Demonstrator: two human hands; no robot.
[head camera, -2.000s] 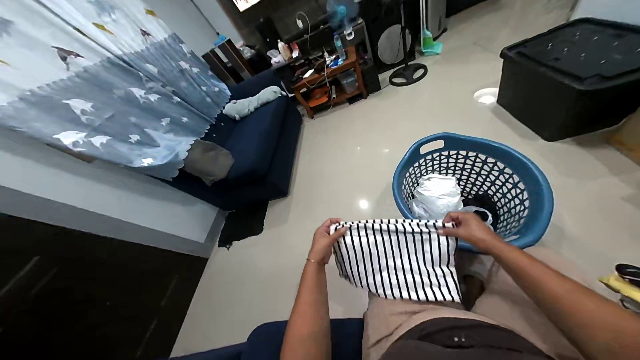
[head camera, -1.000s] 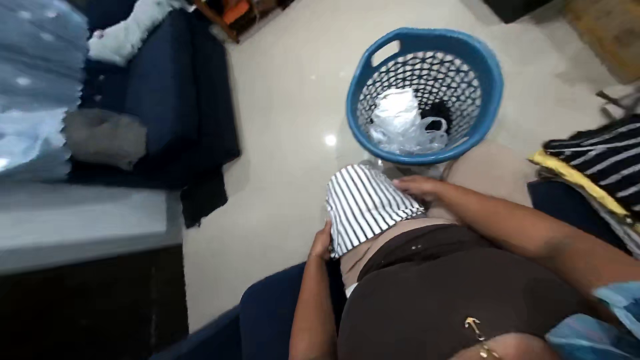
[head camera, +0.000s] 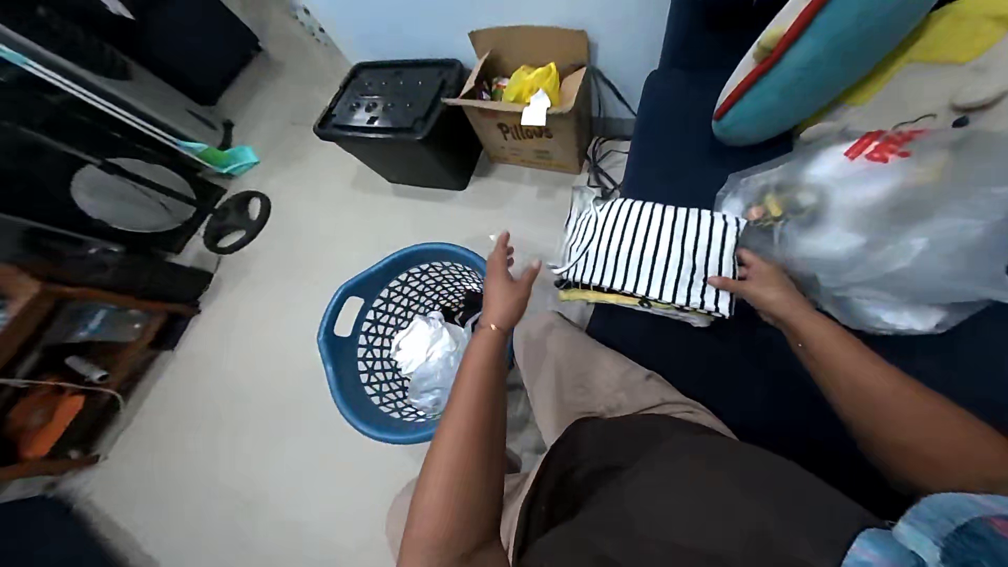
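A folded black-and-white striped cloth (head camera: 650, 248) lies on top of a stack of folded cloths (head camera: 622, 299) on the dark blue sofa (head camera: 677, 370). My right hand (head camera: 760, 287) rests at its right edge, thumb on top; whether its fingers pinch the cloth is unclear. Over the right rim of the blue plastic laundry basket (head camera: 335, 394), my left hand (head camera: 508, 283) is raised with fingers apart, holding nothing. Inside the basket lie a white cloth or plastic bag (head camera: 429, 346) and something dark, partly hidden by my left forearm.
A black lidded storage bin (head camera: 402, 118) and an open cardboard box (head camera: 528, 138) stand by the wall. A large clear plastic bag (head camera: 866, 228) and a teal pillow (head camera: 819, 71) lie on the sofa. At the left are a fan base (head camera: 236, 222) and a wooden shelf (head camera: 47, 299).
The striped cloth has gone from my lap onto the stack on the sofa. My left hand has let go of it. The view has swung to the right.
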